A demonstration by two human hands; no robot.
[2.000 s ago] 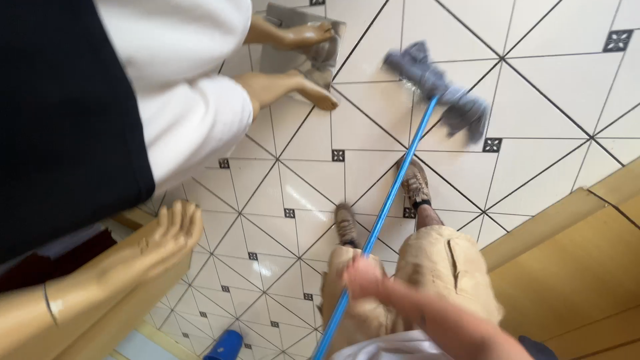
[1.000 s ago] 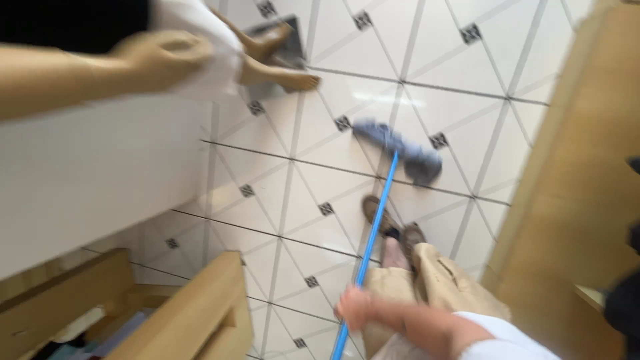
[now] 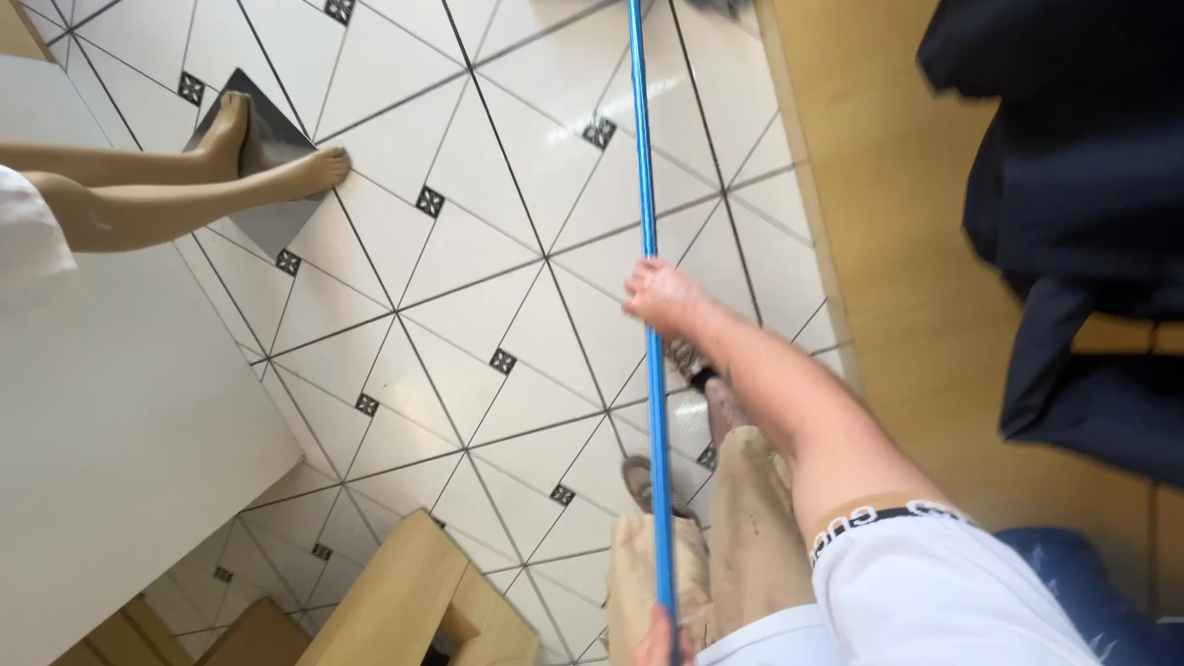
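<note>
A long blue pole (image 3: 643, 139) runs from the top of the view down past my legs. My right hand (image 3: 661, 296) is closed around its middle. Lower down, at the bottom edge, my left hand (image 3: 655, 640) grips the same pole and is partly cut off by the frame. At the top edge, right of the pole, shows a small part of the grey cloth (image 3: 726, 7) at its far end; the rest is out of view. Under the pole lies a white tiled floor (image 3: 499, 305) with dark diamond insets.
Mannequin legs (image 3: 213, 185) stand on a grey metal base plate (image 3: 287, 217) at the left, by a white panel (image 3: 139, 398). A wooden unit (image 3: 416, 592) is at lower left. Dark clothes (image 3: 1091, 185) hang along the wooden panelling (image 3: 860, 231) at the right.
The grey cloth has gone from well inside the view to its top edge. My left hand has come into view on the pole. The view has turned.
</note>
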